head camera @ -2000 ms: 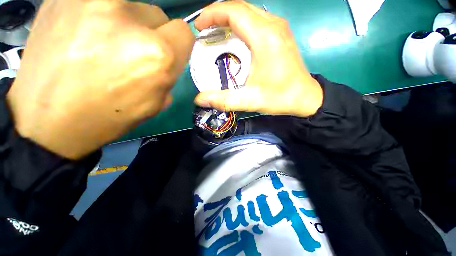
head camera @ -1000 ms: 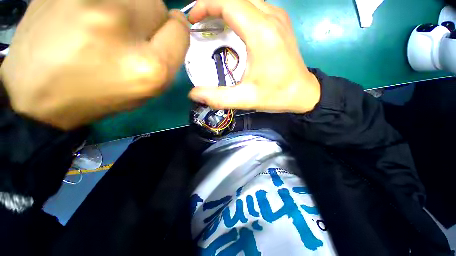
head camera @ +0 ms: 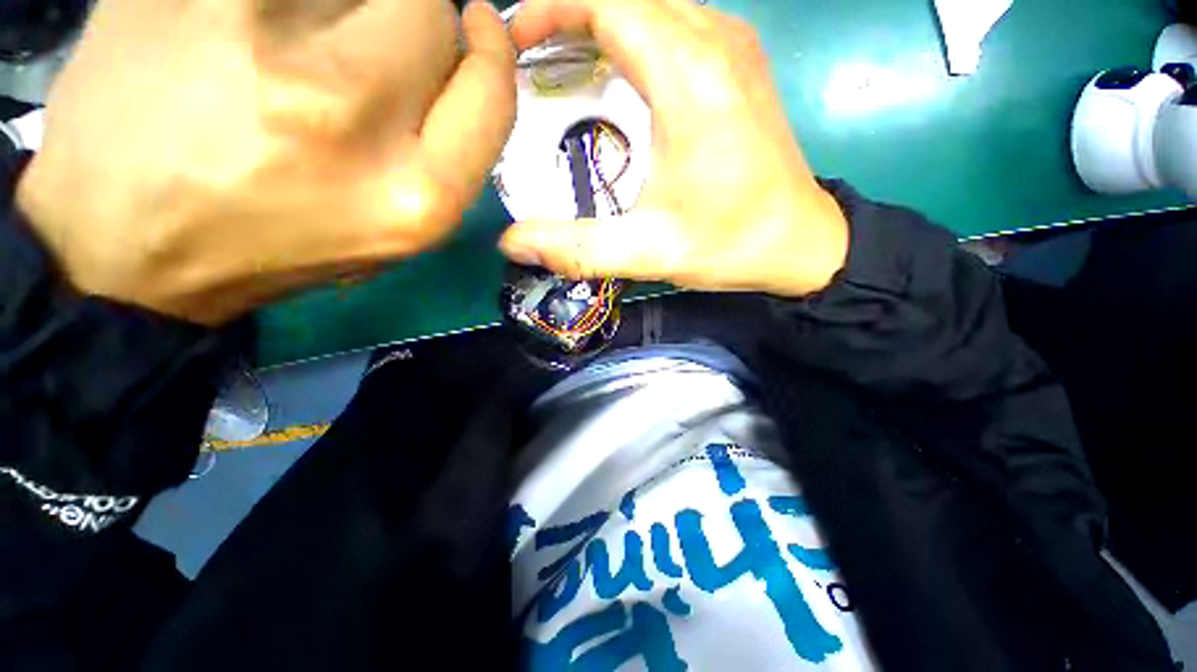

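Observation:
A white round camera shell (head camera: 536,164) is held at the top centre, open side facing me. A black flat cable and thin coloured wires come through its round hole. My right hand (head camera: 696,158) is shut around its right side, thumb along the lower rim. A dark inner head assembly (head camera: 565,309) hangs on wires below it. My left hand (head camera: 276,145), large and close to the camera, is closed in a fist at the shell's upper left. It appears to grip a thin metal tool, mostly hidden behind its fingers. A dull yellowish patch (head camera: 565,68) shows near the shell's upper edge.
The green bench (head camera: 919,145) runs across the top, its front edge just below the shell. White cameras (head camera: 1116,138) stand at the right edge. A white angular scrap (head camera: 969,33) lies at the top right. White and dark items at the far left are partly hidden by my left hand.
My left hand has shifted up over the two seconds, and its tool shows less clearly now. The shell and my right hand have moved only slightly.

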